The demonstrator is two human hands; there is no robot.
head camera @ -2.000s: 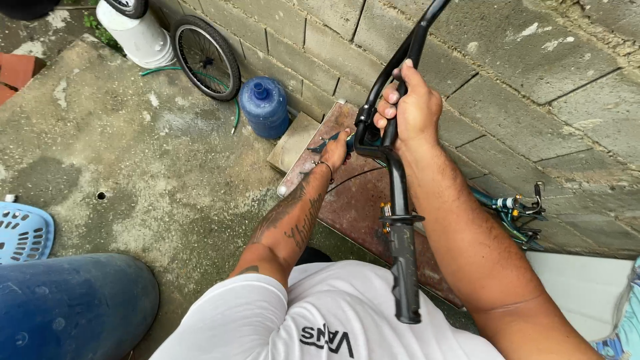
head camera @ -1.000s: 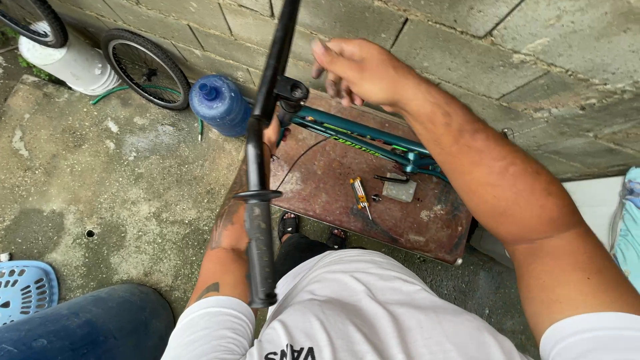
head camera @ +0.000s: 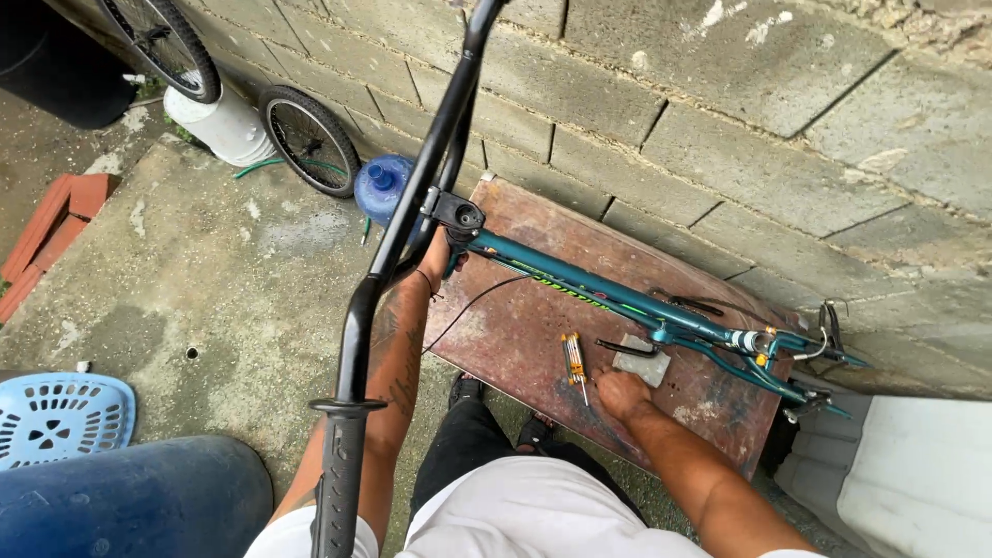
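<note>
A teal bicycle frame [head camera: 589, 280] stands over a worn reddish tabletop [head camera: 496, 333]. Black handlebars [head camera: 360, 318] with a rubber grip rise at its front, clamped in a black stem [head camera: 457, 213]. Below the stem, my left hand [head camera: 443, 252] is closed round the front end of the bicycle, partly hidden by the bars. My right hand [head camera: 620, 391] rests on the tabletop, fingers curled, between a folding multi-tool [head camera: 573, 358] with yellow parts and a small grey slab [head camera: 642, 363]. Whether its fingers hold anything cannot be seen. A black crank arm or lever [head camera: 620, 346] lies partly over the slab.
A block wall [head camera: 620, 132] runs behind the table. Left of the bars are a blue water jug [head camera: 384, 186], a bicycle wheel [head camera: 310, 139] and a white bucket [head camera: 213, 124]. A blue barrel [head camera: 132, 496] and light-blue plastic seat [head camera: 66, 415] stand at lower left.
My right hand has let go of the handlebars, where it was two seconds ago, and moved down to the tabletop beside the multi-tool. My left hand stays at the front of the bicycle.
</note>
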